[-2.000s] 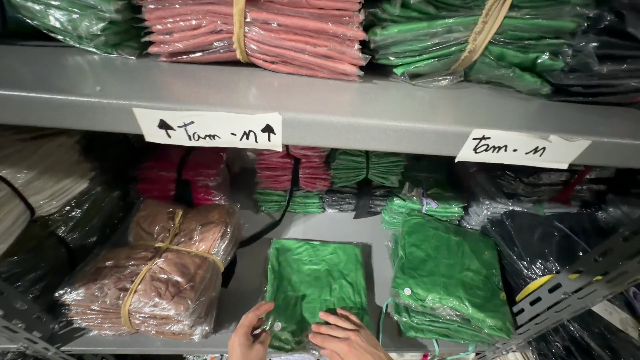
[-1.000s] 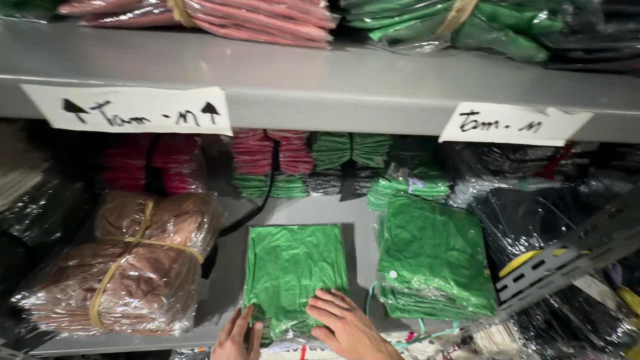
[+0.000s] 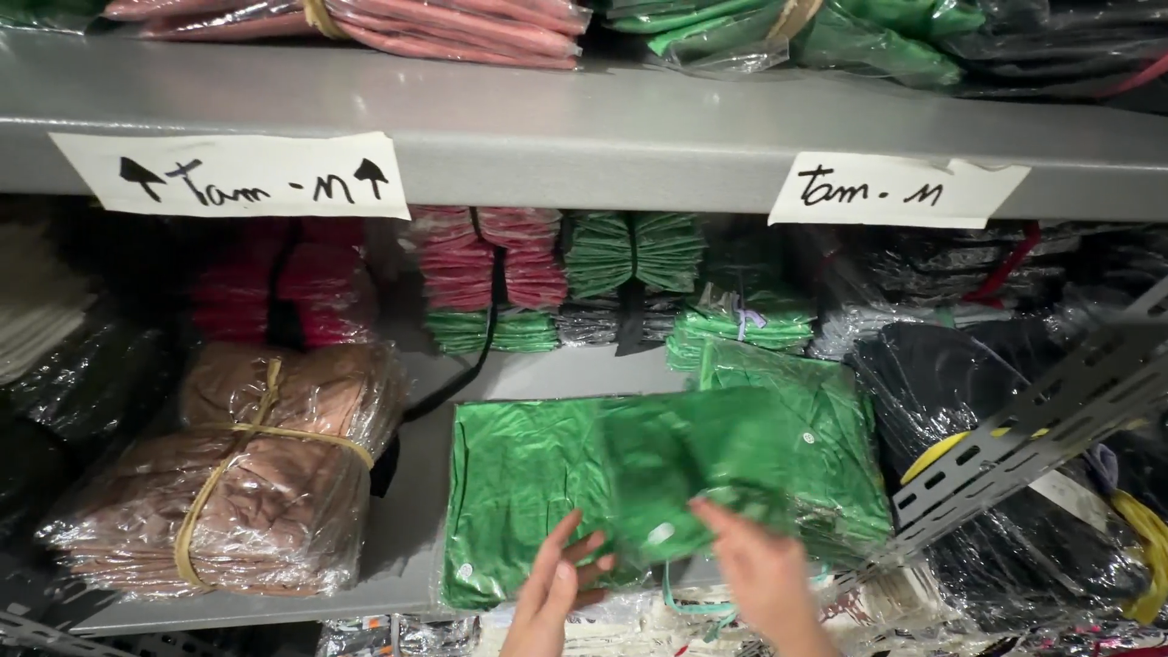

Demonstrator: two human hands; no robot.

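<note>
My left hand (image 3: pixel 560 584), fingers apart, is at the front edge of the left pile of green garments in clear plastic bags (image 3: pixel 520 493); it grips nothing visible. My right hand (image 3: pixel 762 566), blurred by motion, has its fingertips on the lower part of one bagged green garment (image 3: pixel 675 456). That blurred packet spans the gap between the left pile and the right pile of bagged green garments (image 3: pixel 808 411), overlapping both in the view. Some of the right hand's grip is lost in the blur.
Brown bagged garments tied with a beige band (image 3: pixel 265 493) lie at left. Behind are banded red and green bundles (image 3: pixel 634 251). A perforated metal upright (image 3: pixel 1031 420) slants at right, by dark bagged garments (image 3: pixel 958 374). The upper shelf edge (image 3: pixel 584 173) carries handwritten labels.
My right hand has moved right, from the left green pile toward the right one, with a green packet. My left hand stays near the left pile's front edge.
</note>
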